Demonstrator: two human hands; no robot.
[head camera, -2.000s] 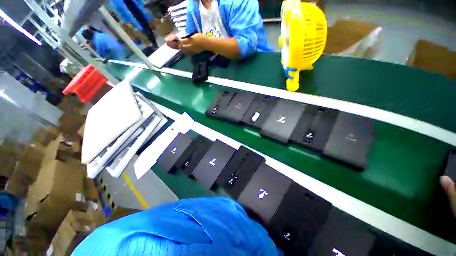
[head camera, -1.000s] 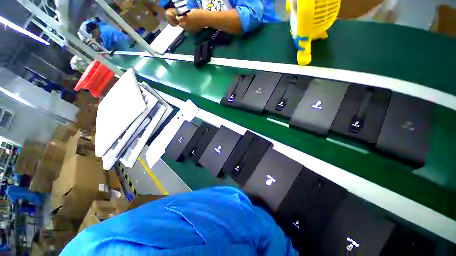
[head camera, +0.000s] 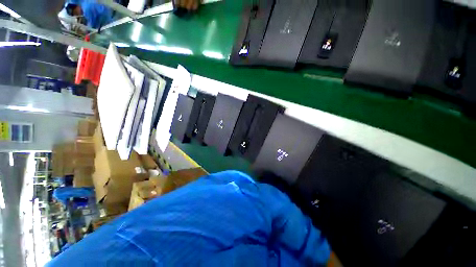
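A row of flat black boxes (head camera: 284, 148) with small white logos lies on the side bench; smooth ones alternate with ones that have a dark raised strip. A second row of black boxes (head camera: 389, 41) lies on the green belt (head camera: 209, 60). My left arm, in a blue sleeve, reaches across the bottom over the bench edge. Only a sliver of skin of my left hand (head camera: 334, 259) shows at the sleeve's end, cut off by the lower edge; its fingers are hidden. My right hand is out of the picture.
A white rail (head camera: 360, 133) runs between belt and bench. A stack of white boards (head camera: 117, 99) and a white paper sheet (head camera: 169, 112) are at the bench's left end. Brown cartons (head camera: 117, 172) and a red bin (head camera: 88, 67) stand beyond. A person in blue (head camera: 94, 13) is at the far upper left.
The view has turned and moved closer to the belt boxes. The yellow fan has left the picture, and the worker opposite is mostly out of it. A hand seen at the right edge earlier is gone.
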